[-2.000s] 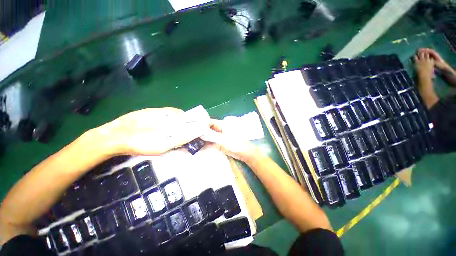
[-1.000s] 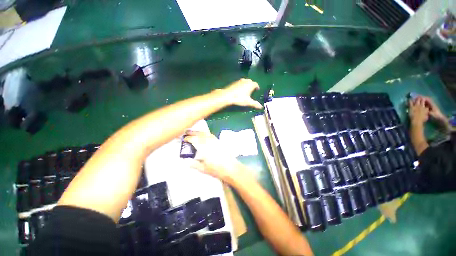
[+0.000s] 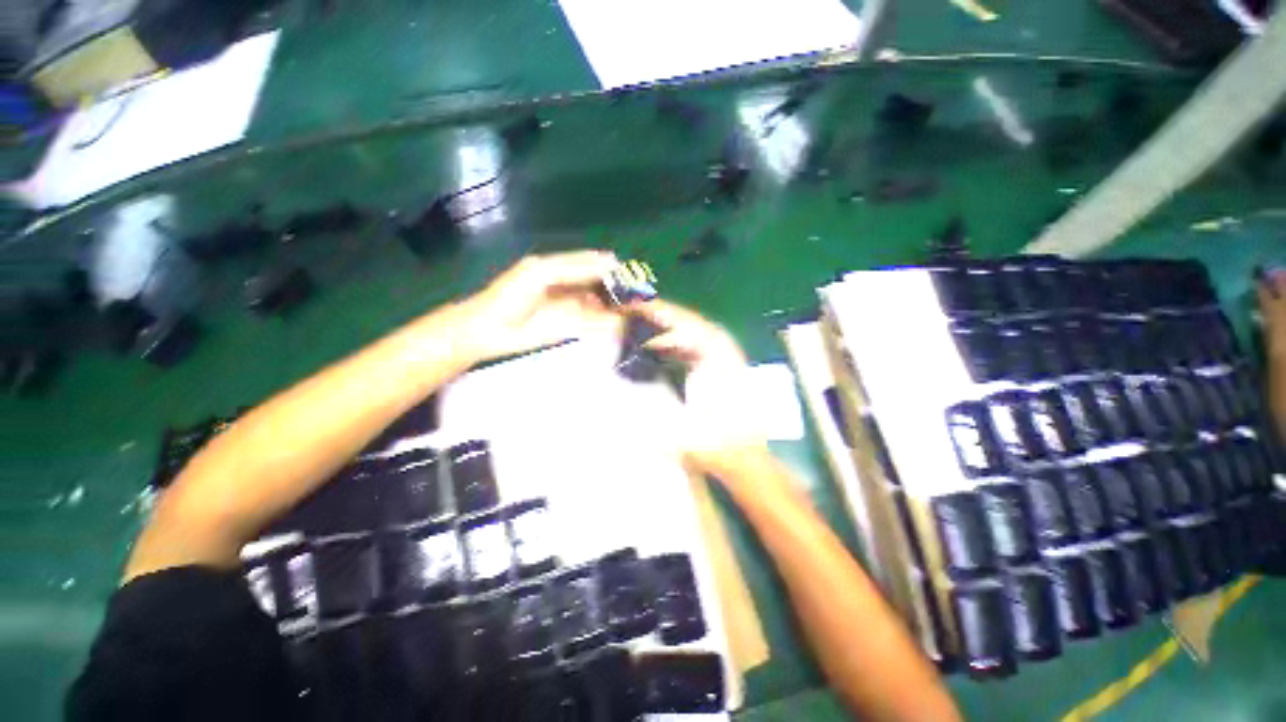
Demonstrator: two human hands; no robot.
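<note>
My left hand [image 3: 543,299] holds a small piece with silvery and yellowish spots, likely a circuit board assembly [image 3: 629,279], at its fingertips. My right hand [image 3: 701,360] is just below and to the right, with a black housing half [image 3: 646,361] in its fingers, close to the board. Both hands are over the bare part of a white layer sheet [image 3: 592,466]. Rows of black glossy housing shells [image 3: 487,621] lie on the sheet's near and left parts. The image is blurred, so whether the two pieces touch cannot be told.
Stacked layers of black shells [image 3: 1072,494] stand at the right. A small white cloth or paper [image 3: 776,402] lies between the stacks. Black units [image 3: 282,286] are scattered on the green belt. White sheets [image 3: 705,40] lie beyond the far rail. Another person's arm [image 3: 1274,339] shows at the right edge.
My left hand has come back from beside the right stack and now holds the spotted piece. My right hand has lifted the black shell up and rightward towards it.
</note>
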